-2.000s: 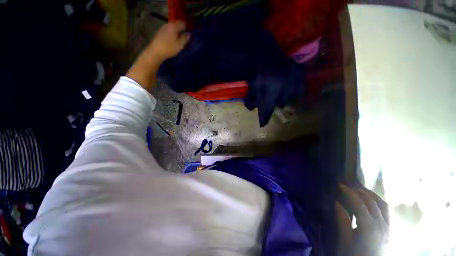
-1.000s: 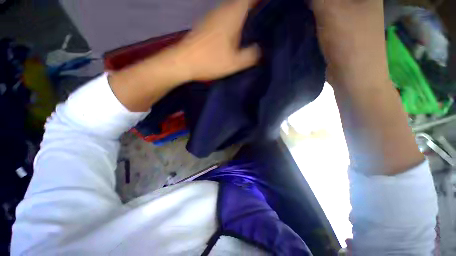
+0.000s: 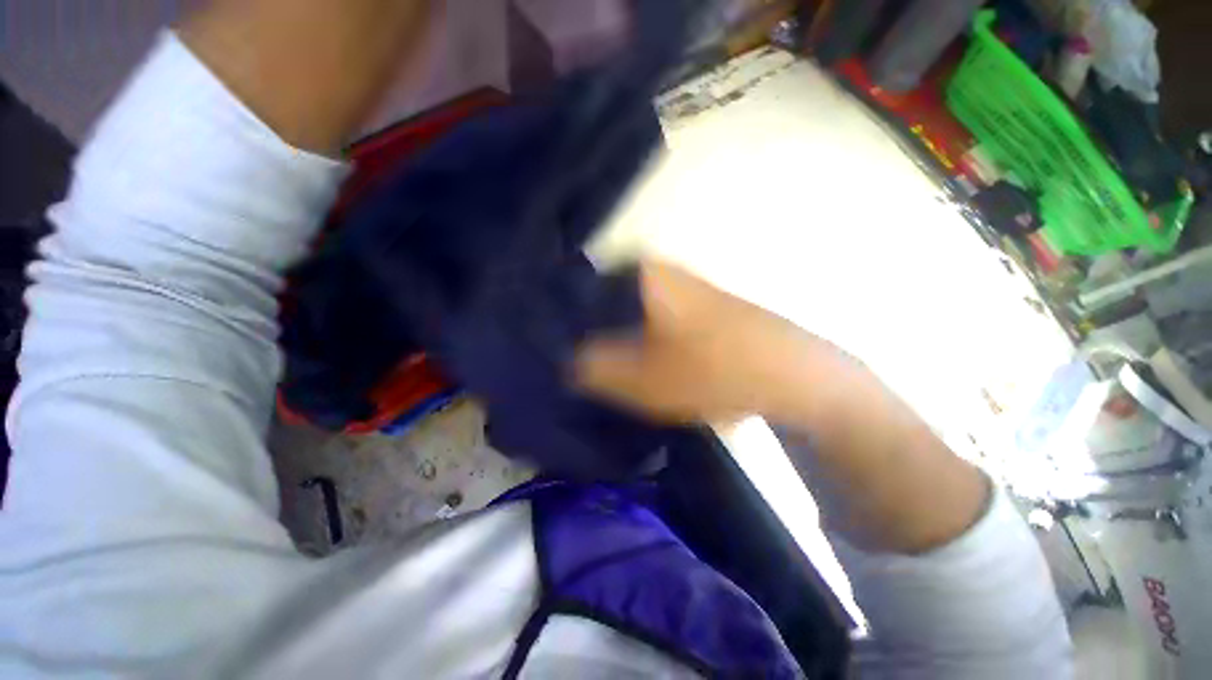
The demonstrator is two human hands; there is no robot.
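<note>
A dark navy garment piece point(image 3: 492, 253) hangs in front of me, over the left edge of the bright table and partly over the red bin. My right hand point(image 3: 698, 348), blurred, grips its right side between thumb and fingers. My left hand is cut off by the top edge; only the wrist and forearm point(image 3: 312, 53) show at the upper left, so its fingers and hold are hidden.
The white table point(image 3: 784, 186) glares. The sewing machine head point(image 3: 1143, 585) with red lettering is at lower right. A green basket point(image 3: 1043, 153) stands at upper right. A red bin point(image 3: 412, 392) is behind the cloth. A purple apron point(image 3: 638, 571) covers my lap.
The view has swung right from the bin and floor, bringing the machine in. The garment is lifted from the bin towards the table. My right hand has moved down onto it; my left has gone up out of view.
</note>
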